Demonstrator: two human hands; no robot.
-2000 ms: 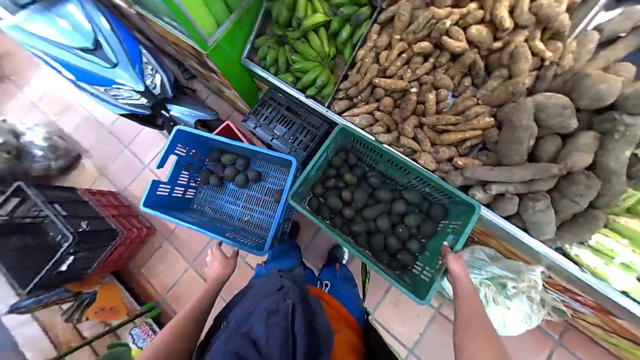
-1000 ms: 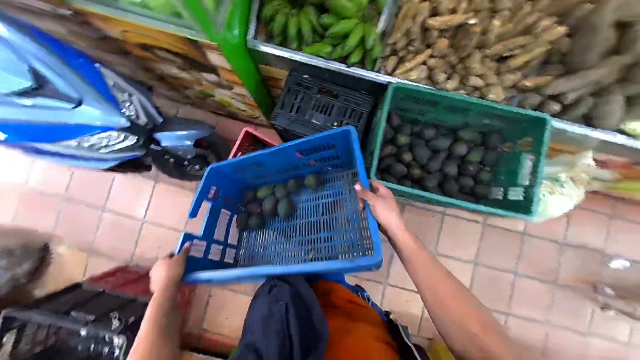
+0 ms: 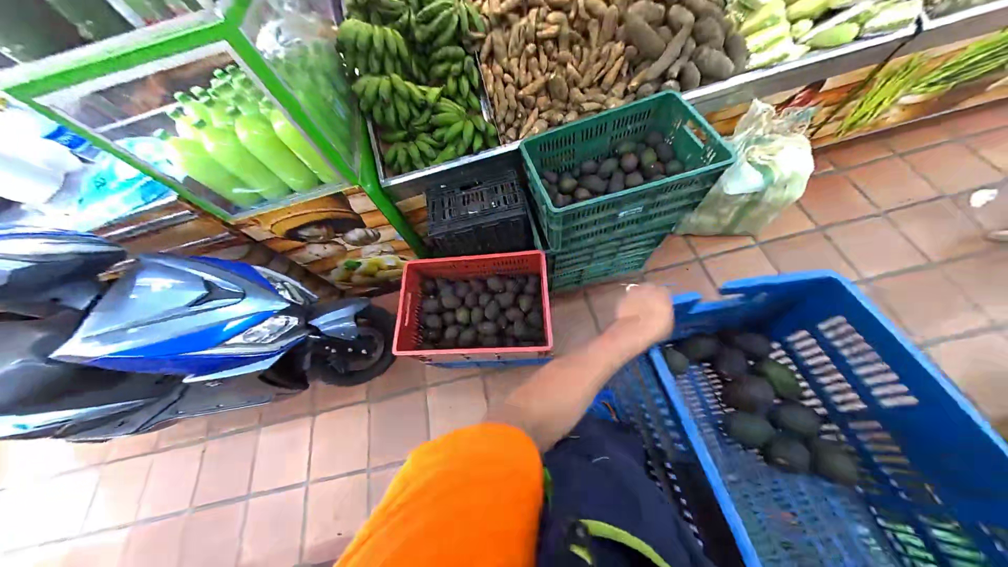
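Note:
My left hand (image 3: 647,313) is closed on the near-left corner rim of the blue plastic crate (image 3: 906,346), at the right of the view. Several dark avocados (image 3: 752,394) lie in the crate's left part. The crate is tilted and appears above another blue crate at its left side. My right hand is not in view. Left of my forearm, a red plastic crate (image 3: 472,354) full of avocados (image 3: 482,311) stands on the floor. Beyond it, a green plastic crate (image 3: 630,209) with avocados (image 3: 606,173) tops a stack of green crates.
A black crate (image 3: 479,213) stands between the red crate and the produce stand. A blue and silver scooter (image 3: 213,315) is at left, below a green-framed case (image 3: 291,102) of bottles. A plastic bag (image 3: 756,177) leans by the green stack. Green bananas (image 3: 417,79) and cassava roots (image 3: 543,63) fill the stand.
The blue crate has moved from in front of me to my right side. The red crate of avocados, mostly hidden before, now shows in full. The view has turned and shifted.

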